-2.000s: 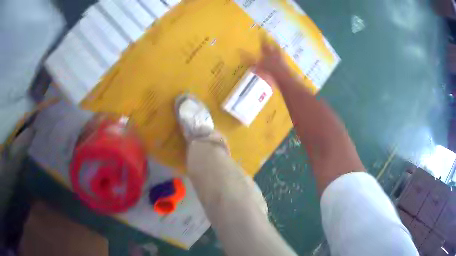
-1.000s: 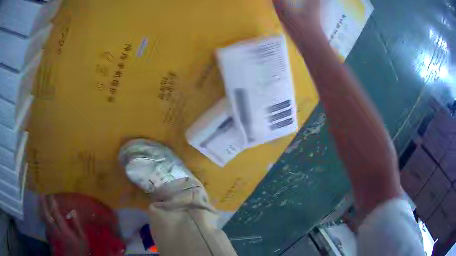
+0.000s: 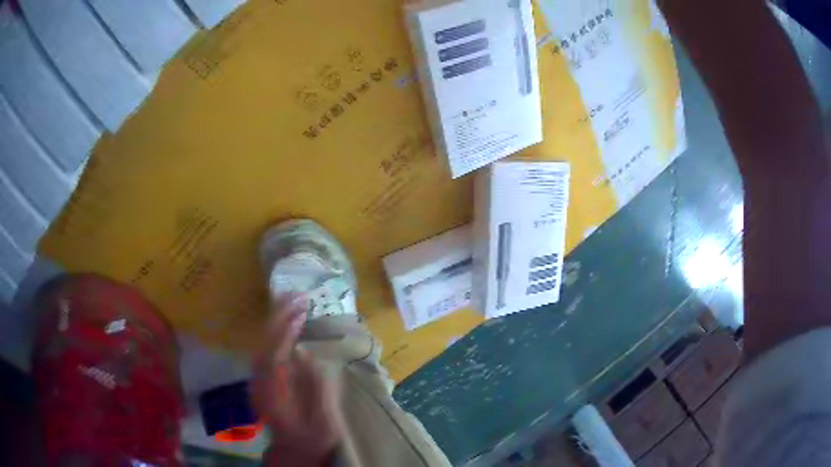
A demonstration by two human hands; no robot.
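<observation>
Three white product boxes lie on the yellow printed cardboard sheet (image 3: 246, 164). The upper product box (image 3: 478, 109) is cut by the top edge. The lower right box (image 3: 522, 239) overlaps or abuts a smaller-looking box (image 3: 430, 278) on its left; which is unclear. My left hand (image 3: 296, 392) is blurred in front of the trouser leg, fingers raised and apart, nothing visible in it. My right forearm runs up the right side and leaves at the top; my right hand is out of the picture.
A row of white boxes (image 3: 91, 100) fills the upper left. A shiny red round item (image 3: 107, 374) is at lower left, beside an orange and dark blue object (image 3: 230, 410). My shoe (image 3: 310, 269) stands on the sheet. Brown cartons (image 3: 706, 374) are at lower right on the green floor.
A third box now lies above the other two, which show one second ago. My left hand has appeared at the bottom. My right hand, partly visible at the top before, has left the picture.
</observation>
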